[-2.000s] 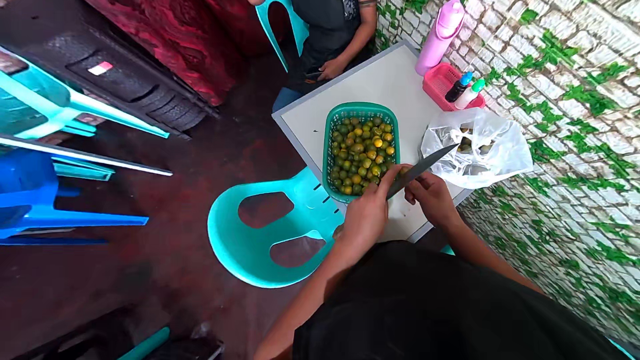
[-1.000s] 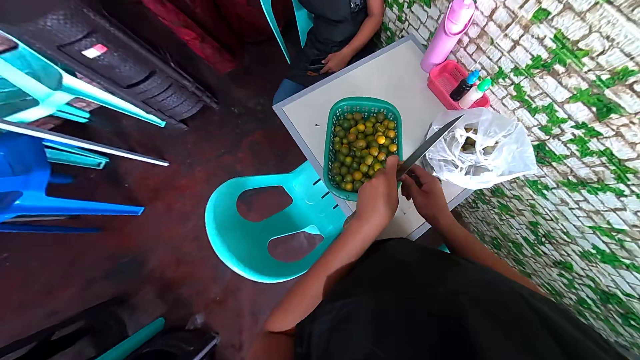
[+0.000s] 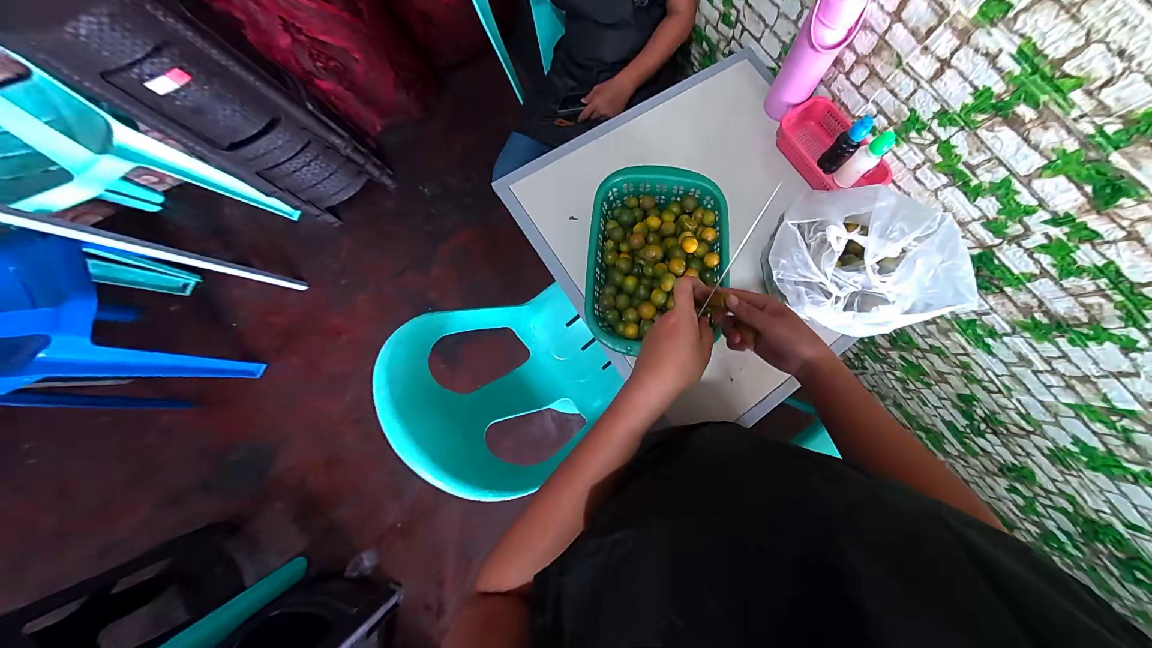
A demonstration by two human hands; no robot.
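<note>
A green plastic basket (image 3: pixel 595 261) full of small green and orange citrus fruits (image 3: pixel 654 253) stands on the white table. At its near right corner my left hand (image 3: pixel 679 346) grips a knife (image 3: pixel 754 223), whose blade is seen nearly edge-on and points up and right. Close beside it my right hand (image 3: pixel 768 326) holds a small citrus fruit (image 3: pixel 716 302) against the knife. The knife's handle is mostly hidden in my left hand. To the right of my hands sits a clear plastic bag (image 3: pixel 810 270) with some fruit inside.
A pink basket (image 3: pixel 797 142) with two squeeze bottles (image 3: pixel 862 160) and a pink tumbler (image 3: pixel 807 58) stand by the brick-patterned wall. A turquoise chair (image 3: pixel 405 396) touches the table's left side. Across the table a seated person's hand (image 3: pixel 607 99) rests on the lap.
The knife blade has turned from showing its broad side to nearly edge-on. Both hands have stayed close together by the basket's near right corner.
</note>
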